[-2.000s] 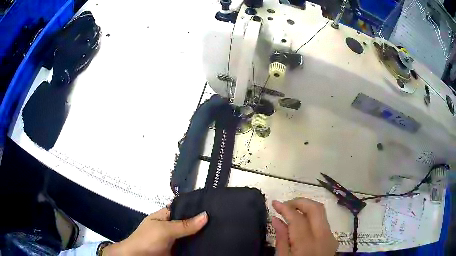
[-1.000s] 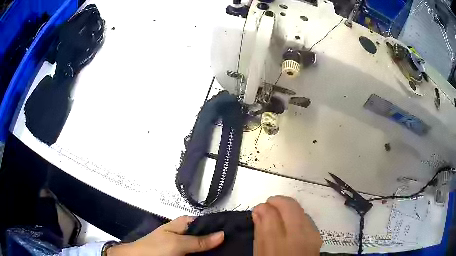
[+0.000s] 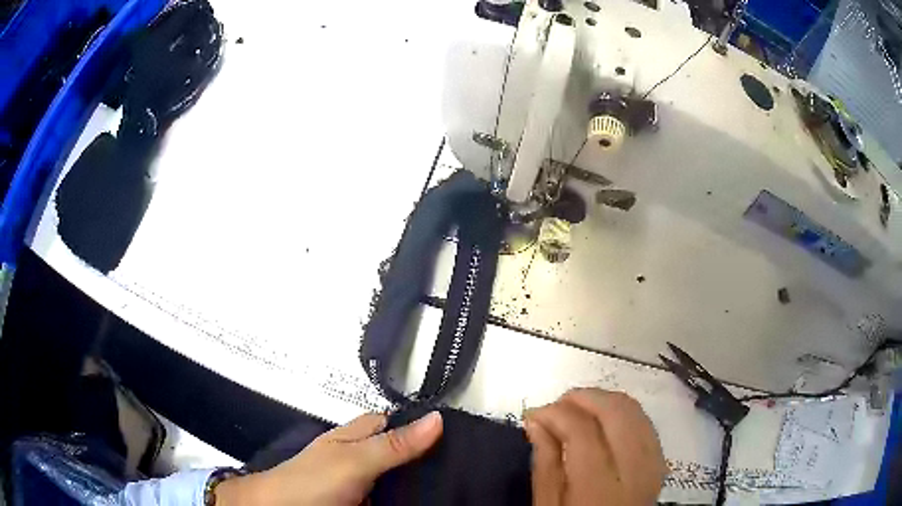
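The zipper gusset [image 3: 463, 306], a black loop with a pale line of zipper teeth, lies on the table with its far end at the presser foot [image 3: 514, 210]. A black face panel [image 3: 455, 460] is at the loop's near end, cut off by the lower frame edge. My left hand [image 3: 361, 457] grips the panel's left side, thumb on top, where panel and loop meet. My right hand [image 3: 598, 450] holds the panel's right edge with bent fingers. The fingers under the fabric are hidden.
The white sewing machine head [image 3: 692, 188] fills the right. Black thread snips [image 3: 704, 385] lie open at the lower right. A gusset bundle [image 3: 178, 64] and waiting panels [image 3: 104, 203] lie at the far left, beside a blue crate [image 3: 61, 128].
The panel was lifted flat near the loop, then lowered and tilted; now its edge meets the loop's near end. Both hands stay on it. The whole view has shifted slightly.
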